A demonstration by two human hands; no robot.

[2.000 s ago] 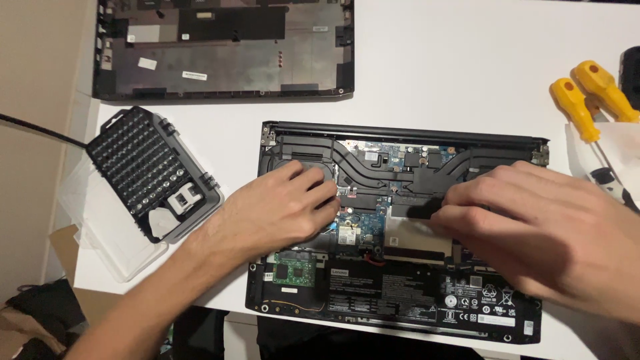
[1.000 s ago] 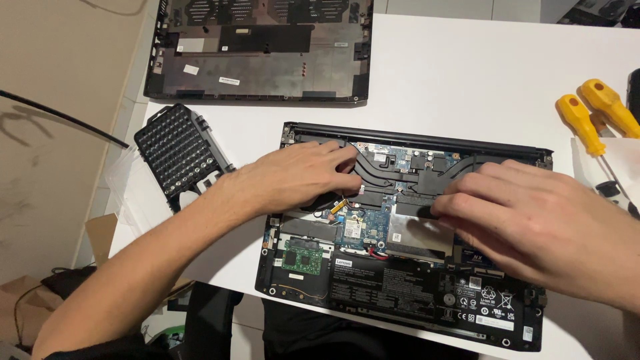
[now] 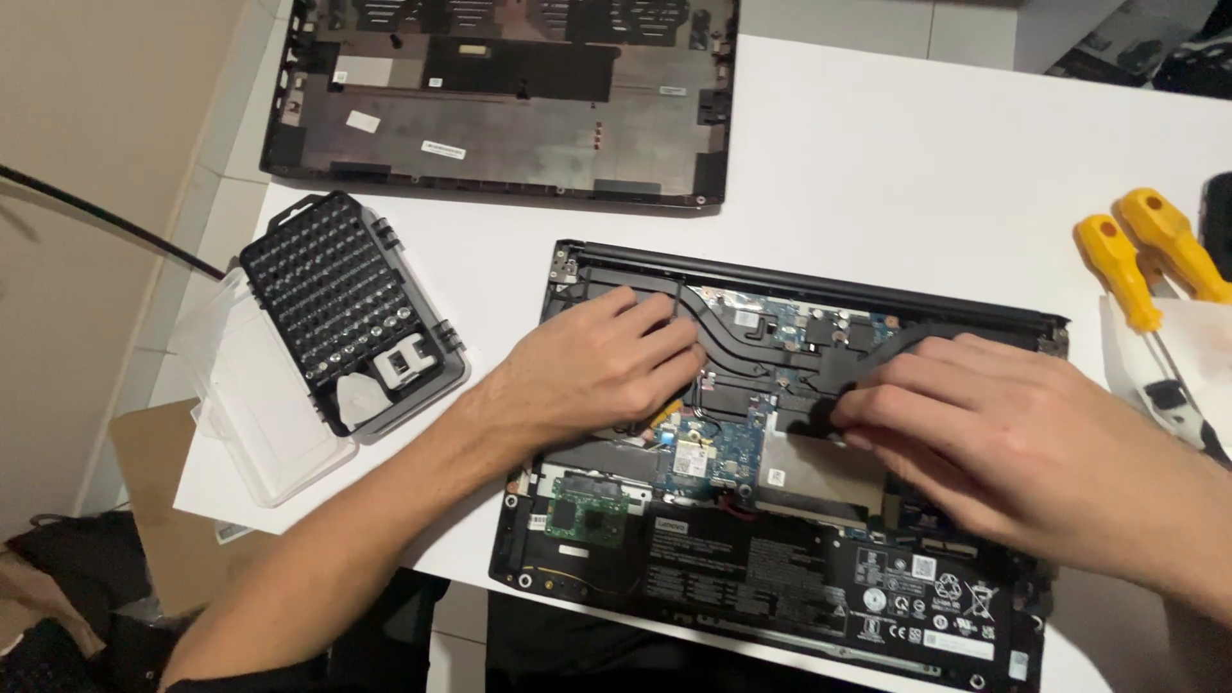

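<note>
An opened Lenovo laptop chassis [image 3: 616,462] lies on the white table, its inside facing up. My left hand [image 3: 626,356] rests with curled fingers over the left fan area, beside the black heat pipes [image 3: 731,346]; its fingertips are partly hidden. My right hand [image 3: 953,423] is over the right part of the heat sink, fingers bent together near a silver shield plate [image 3: 818,467]; whether it grips anything is hidden. Below both hands are the black battery [image 3: 751,568] and a small green circuit board [image 3: 587,510]. A yellow ribbon piece [image 3: 666,414] shows by my left hand.
The laptop's detached bottom cover [image 3: 510,125] lies at the back left. An open screwdriver bit case [image 3: 337,298] with a clear lid [image 3: 279,423] sits left. Yellow-handled screwdrivers [image 3: 1121,269] lie at the right, beside a white sheet [image 3: 1193,356] and a dark object at the edge.
My left hand has shifted a little over the left fan area, while my right hand stays over the right side of the heat sink. The view has moved somewhat.
</note>
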